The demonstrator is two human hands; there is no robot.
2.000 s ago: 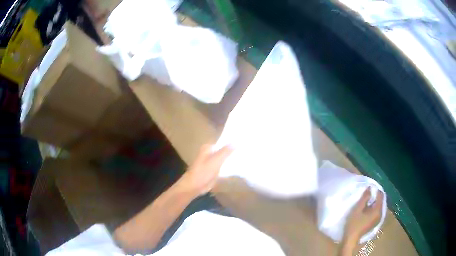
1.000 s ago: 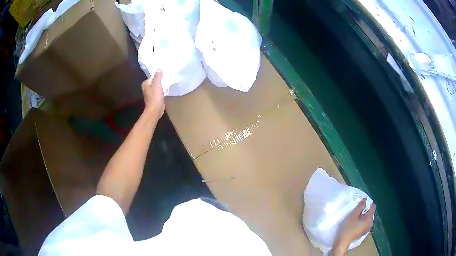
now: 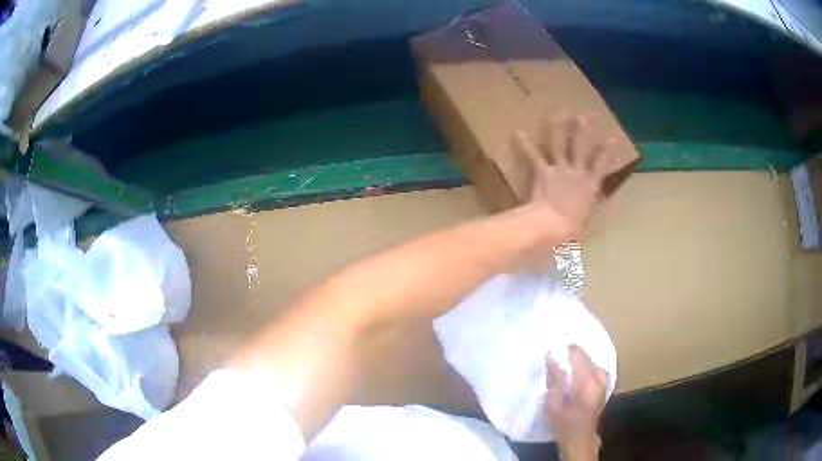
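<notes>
A closed-looking brown carton (image 3: 514, 99) lies tilted across the green bench edge, its near end over the cardboard bench cover (image 3: 360, 234). My left hand (image 3: 563, 176) is spread on or just over the carton's near end, fingers apart and slightly blurred; whether it presses on it I cannot tell. My right hand (image 3: 575, 392) grips the gathered side of a rounded white wrapped item (image 3: 505, 351) at the bench's near edge. What is inside the white wrap is hidden.
White bagged items (image 3: 135, 279) are heaped at the left end of the bench. A dark shelf space with a green frame (image 3: 315, 180) runs behind, under a white-covered upper surface (image 3: 162, 36). Part of another carton (image 3: 807, 207) shows at the right edge.
The view has swung right along the bench. My left hand has left the white heap and reached across to the brown carton, now in view. My right hand still has the wrapped item.
</notes>
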